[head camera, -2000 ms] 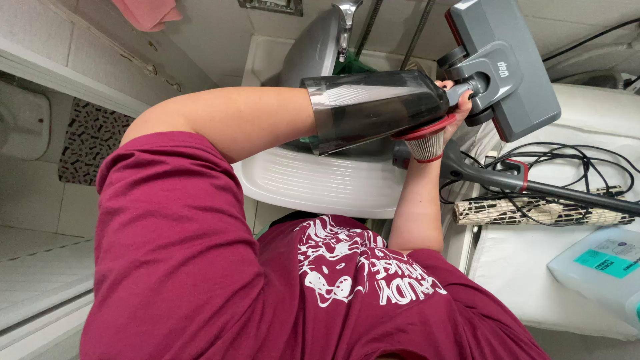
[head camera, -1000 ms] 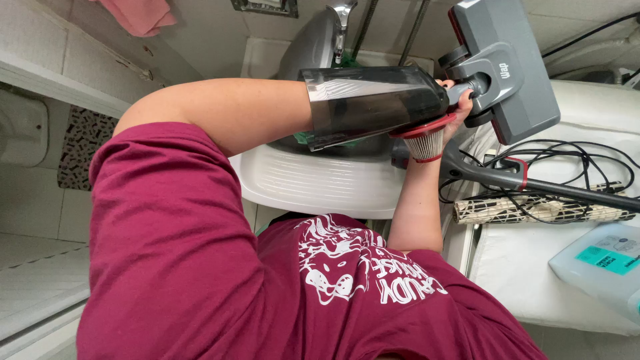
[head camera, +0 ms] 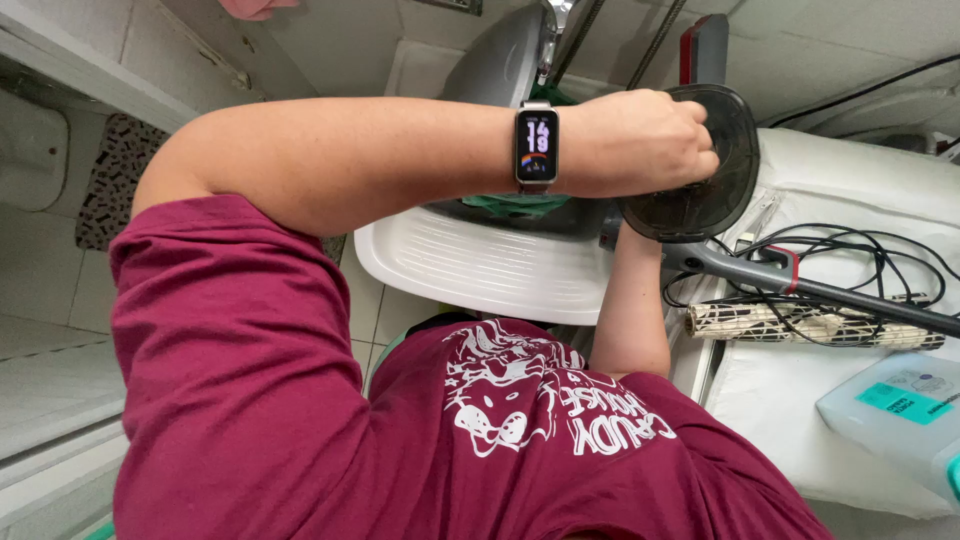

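My left hand [head camera: 645, 142], with a smartwatch [head camera: 537, 146] on its wrist, has its fingers curled at a dark translucent plastic vacuum-cleaner container [head camera: 694, 214]. The fingertips are hidden, and the container's rounded end faces the camera. Below it rises my right forearm [head camera: 634, 315]; the hand itself is hidden behind the container. A grey part with a red edge [head camera: 705, 49] stands up behind the container. The grey vacuum-cleaner tube [head camera: 832, 292], with a red-trimmed bracket, runs from under the container toward the right edge.
Below my left forearm is a white ribbed sink [head camera: 480, 259], with a grey basin [head camera: 495, 67] and a chrome faucet [head camera: 555, 37] behind. At right, a black cord [head camera: 885, 247] and a patterned roll [head camera: 817, 322] lie on a white padded surface [head camera: 780, 420], near a translucent box [head camera: 892, 405].
The dark container has turned from side-on to end-on. My left hand now shows at it, over my right forearm. The floor head's broad face and the red-rimmed filter are no longer seen.
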